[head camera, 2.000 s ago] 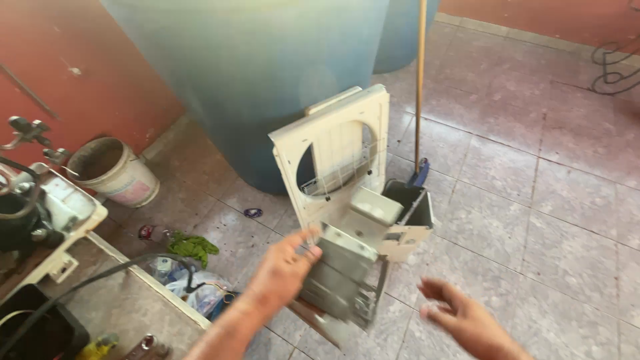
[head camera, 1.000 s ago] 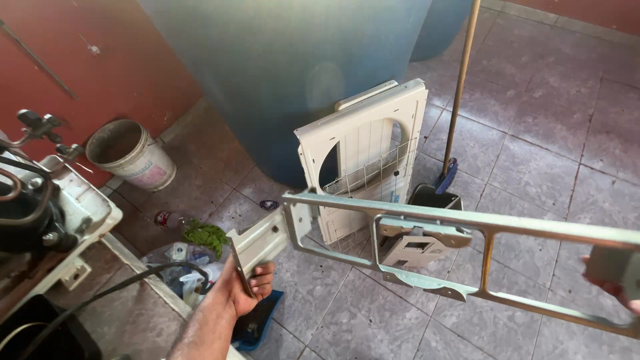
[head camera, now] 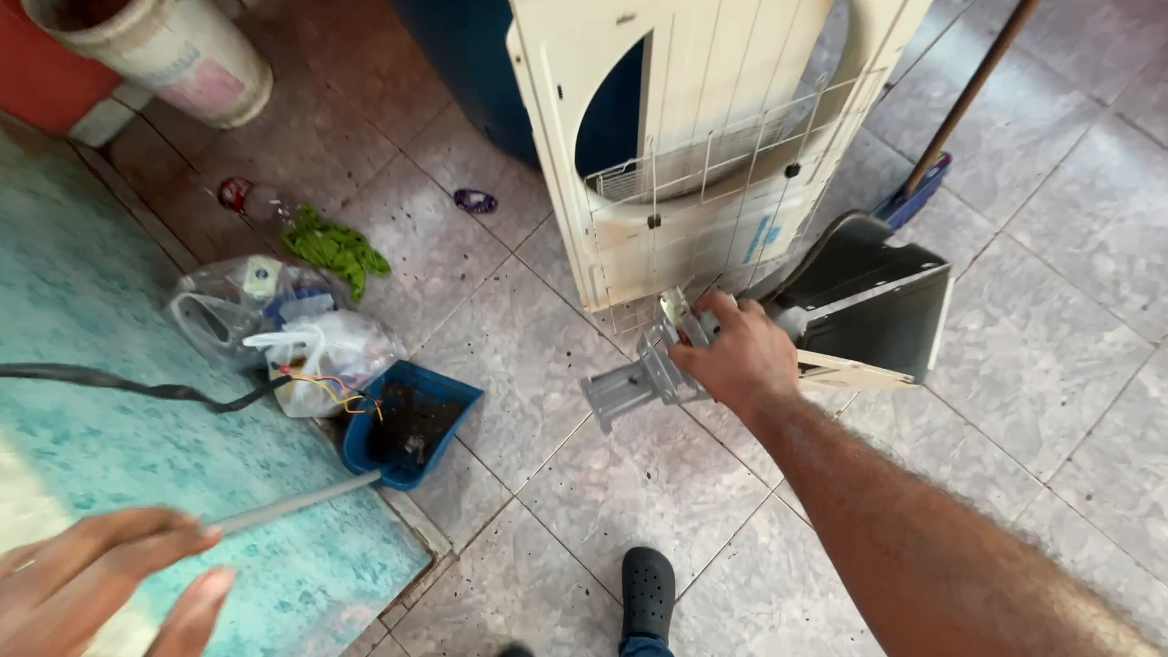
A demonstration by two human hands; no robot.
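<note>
My right hand grips a grey metal bracket low over the tiles, just below a white appliance panel with a large round opening. White wire mesh spans that opening. To the right of the hand lies a dark, open-topped housing with a pale edge. My left hand is at the lower left with its fingers apart, holding nothing, above a turquoise marbled surface. The bracket's far part is partly hidden by my fingers.
A blue dustpan holding dirt sits by plastic bags and a green cloth. A dirty white bucket stands upper left, a blue barrel behind the panel. A wooden handle leans at right; a black clog is below.
A second ago my left hand held one end of a long metal frame, its other end at my right hand; now my left hand is free. The view has moved down and closer to the floor.
</note>
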